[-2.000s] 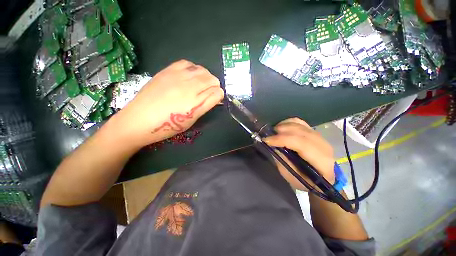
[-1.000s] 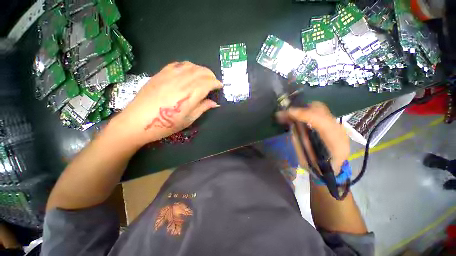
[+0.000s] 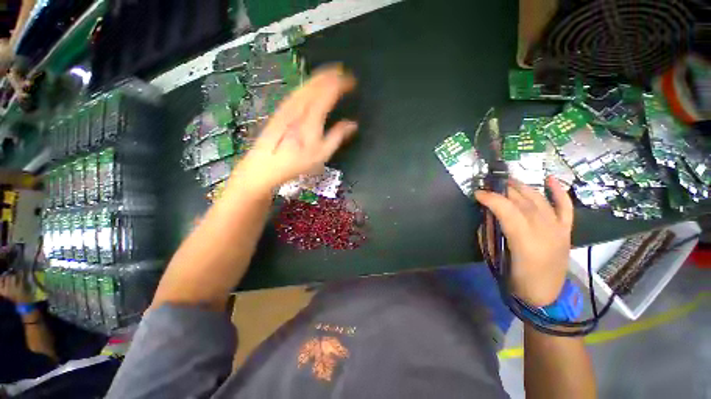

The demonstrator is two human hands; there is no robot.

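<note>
My left hand (image 3: 308, 128) is raised at the stacked green-grey circuit boards (image 3: 222, 105), blurred, fingers spread, with no object visible in it. My right hand (image 3: 534, 234) holds the dark soldering iron (image 3: 496, 167), tip pointing away from me. My right thumb is close to the lower end of a green and silver board (image 3: 460, 158); whether it touches is unclear. That board lies at the near left edge of the fanned board heap (image 3: 581, 148). Red components (image 3: 320, 224) lie in a loose heap near my left forearm, beside pale boards (image 3: 316, 185).
Dark racks of boards (image 3: 82, 226) stand far left, with another person's hand (image 3: 15, 288) beside them. A round dark grille (image 3: 624, 35) and an orange-white ring (image 3: 686, 90) are at the far right. A white tray (image 3: 639, 269) is beyond the bench edge; the black cable (image 3: 592, 288) loops near my right wrist.
The view has turned left. My left hand has moved away to the left board stacks and opened. My right hand has moved forward beside the right heap. No single board lies between the hands now.
</note>
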